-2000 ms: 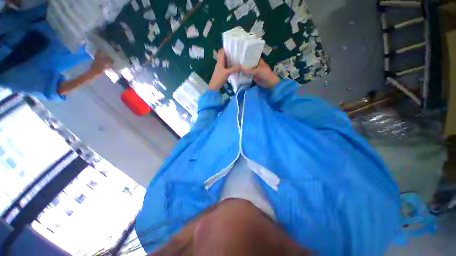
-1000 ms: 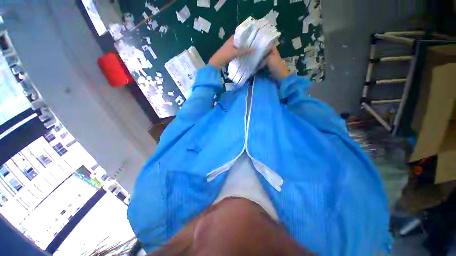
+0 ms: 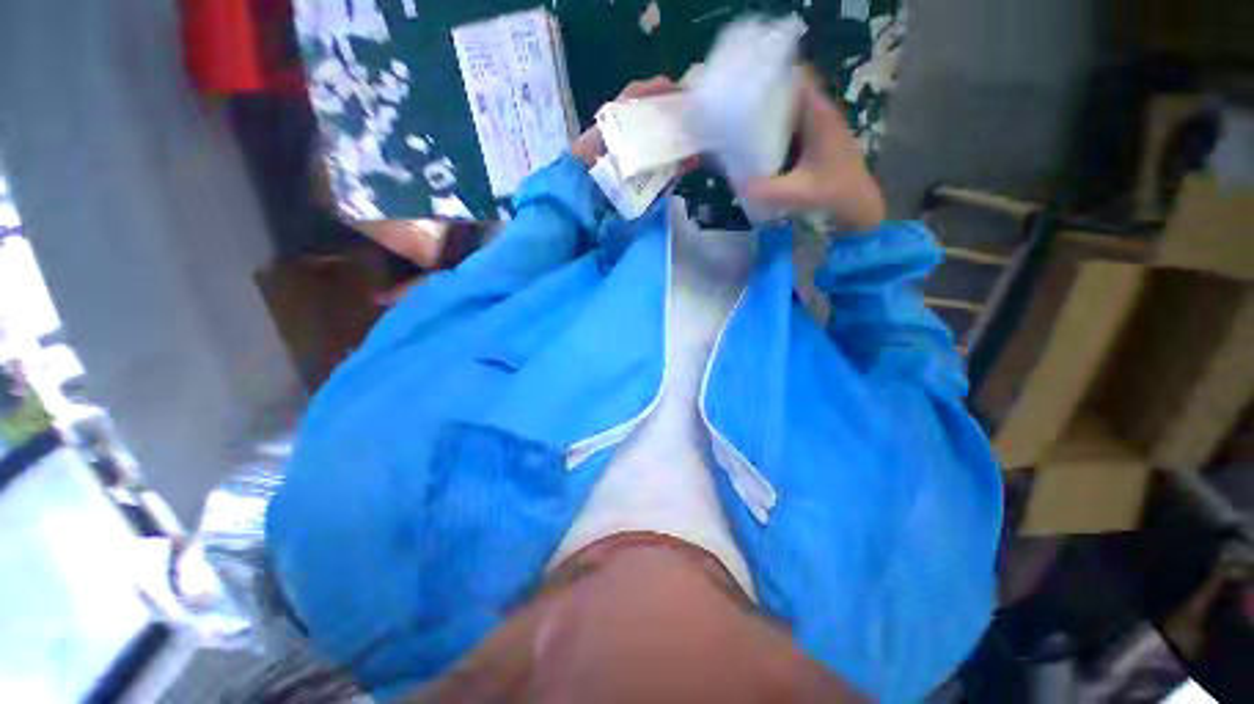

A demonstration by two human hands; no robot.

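Note:
My left hand (image 3: pixel 637 99) is at the top centre, partly hidden behind a few white boxes (image 3: pixel 644 135) that it grips; they are fanned and tilted. My right hand (image 3: pixel 825 168) is to the right, shut on a blurred group of white boxes (image 3: pixel 747 96) held upright. The two groups touch or overlap in the view; I cannot tell which. Another block of white boxes (image 3: pixel 516 96) with small dark print lies on the green table (image 3: pixel 619 35) to the left of my hands.
White paper scraps (image 3: pixel 360 76) lie on the table's left part. A red stool (image 3: pixel 241 44) stands beyond its left side. An open brown carton (image 3: pixel 1086 475) is at the right, near a pipe-frame rack (image 3: pixel 985 206). Bright windows (image 3: pixel 55 550) are at the lower left.
The boxes held together in both hands are now in two groups, one per hand. My right hand has moved right. The view has shifted, showing more of the open carton.

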